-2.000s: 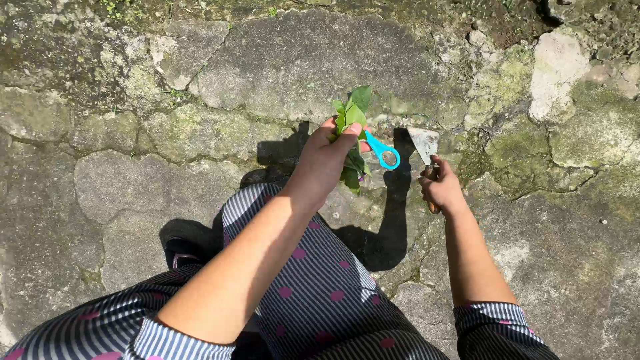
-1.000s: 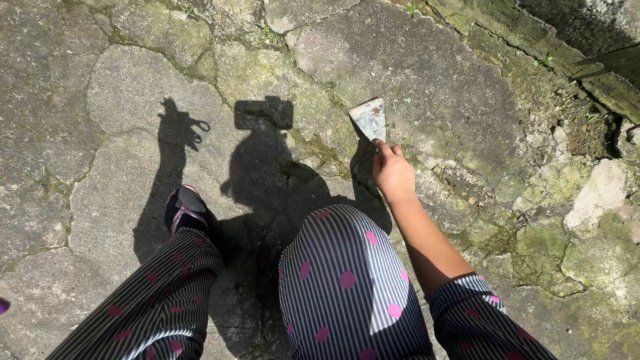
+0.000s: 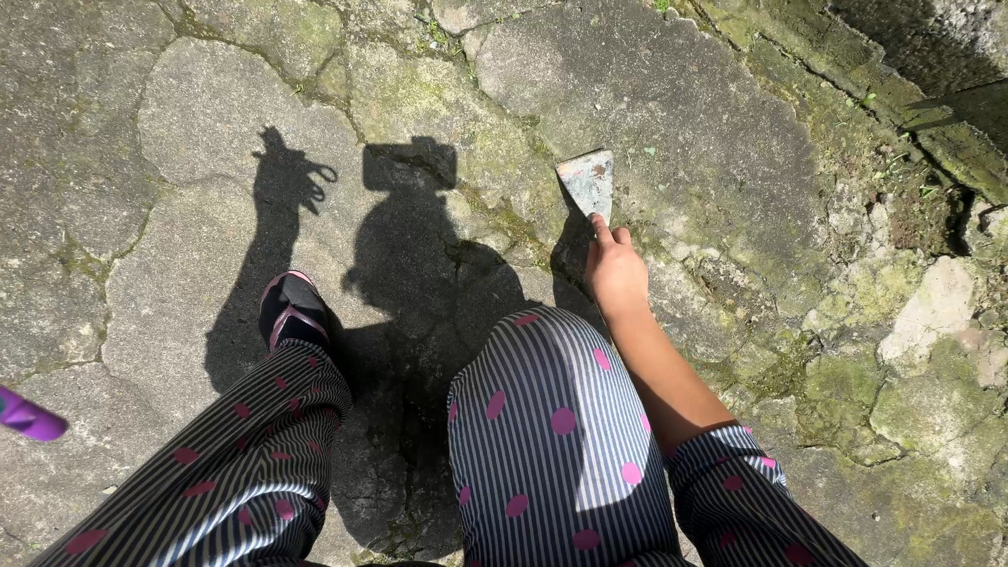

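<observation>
My right hand [image 3: 617, 268] grips a scraper [image 3: 589, 183] with a flat, wide, worn metal blade, held to the right of my raised knee. The blade points up and away from me, over the stone paving; whether it touches the ground I cannot tell. My fingers hide its handle. My left hand is out of the frame. Its shadow falls on the paving at the left, with the outline of leaves and a looped handle.
Cracked, mossy stone paving [image 3: 630, 94] spreads under me. A mossy ledge [image 3: 850, 67] crosses the upper right beside a dark gap. My foot in a dark shoe [image 3: 293, 311] rests at the left. A purple object [image 3: 30, 416] shows at the left edge.
My left hand, two seconds ago in view with green leaves and blue-handled scissors, has left the frame. The view has swung to other paving. My right hand still holds the scraper.
</observation>
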